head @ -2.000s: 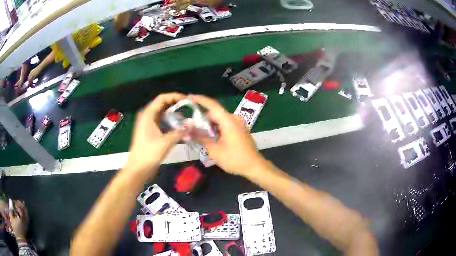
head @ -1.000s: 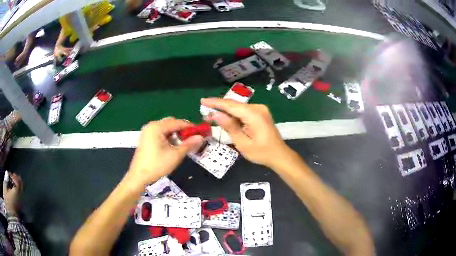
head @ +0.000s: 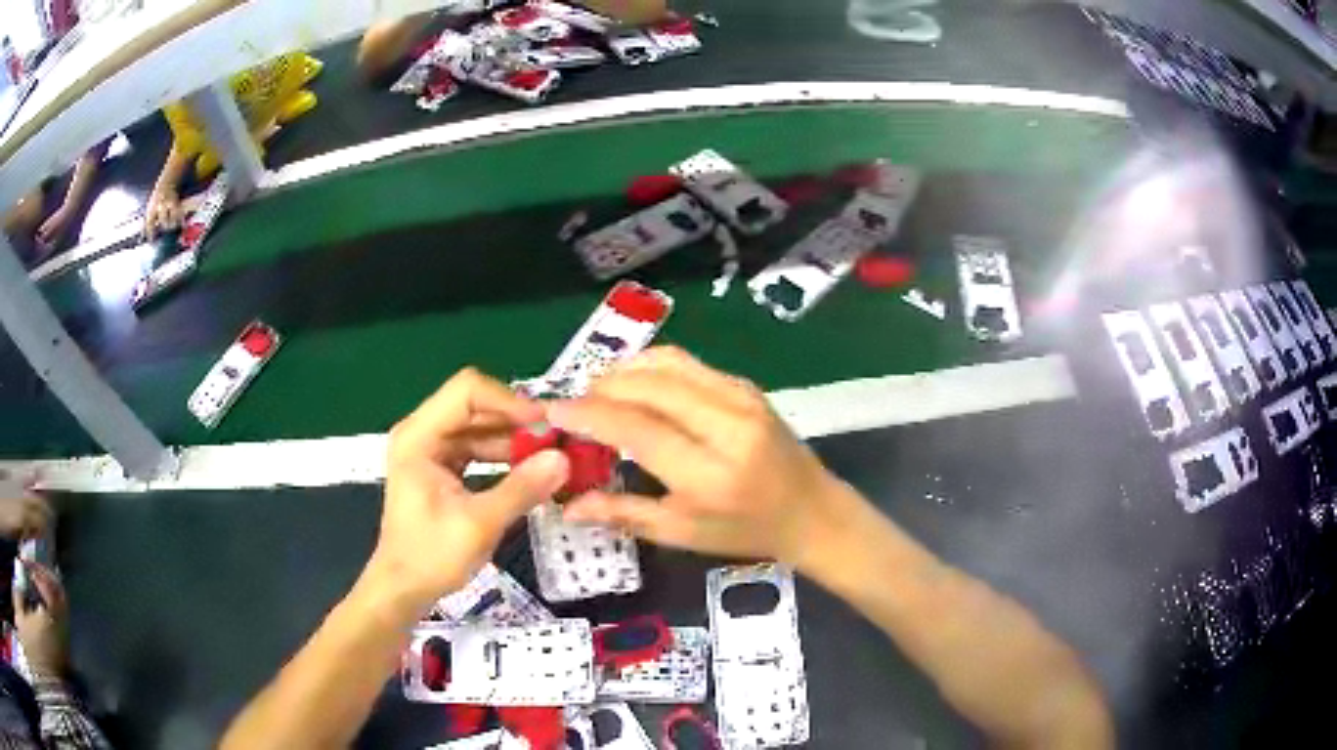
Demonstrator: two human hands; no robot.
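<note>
A white housing (head: 587,557) with rows of small holes hangs below my hands, over the near edge of the belt rail. A solid red piece (head: 584,463) lies at its upper end, between my fingers. My left hand (head: 462,476) grips the red piece and the housing's upper end from the left. My right hand (head: 689,447) is on the same end from the right, its fingers over the red piece. The fingers hide how the two parts meet. A pile of white housings (head: 513,667) with red bits lies just below on the dark bench.
A green belt (head: 440,220) carries scattered housings, red pieces and small white bits, beyond a white rail (head: 924,399). Housings stand in rows (head: 1224,352) at the right. Grey framing (head: 74,366) is at the left. Other people's hands show at the left edge and upper left.
The red piece is now at the housing's upper end, and the housing hangs more upright. My right hand has come down onto it. The parts on the belt have shifted left.
</note>
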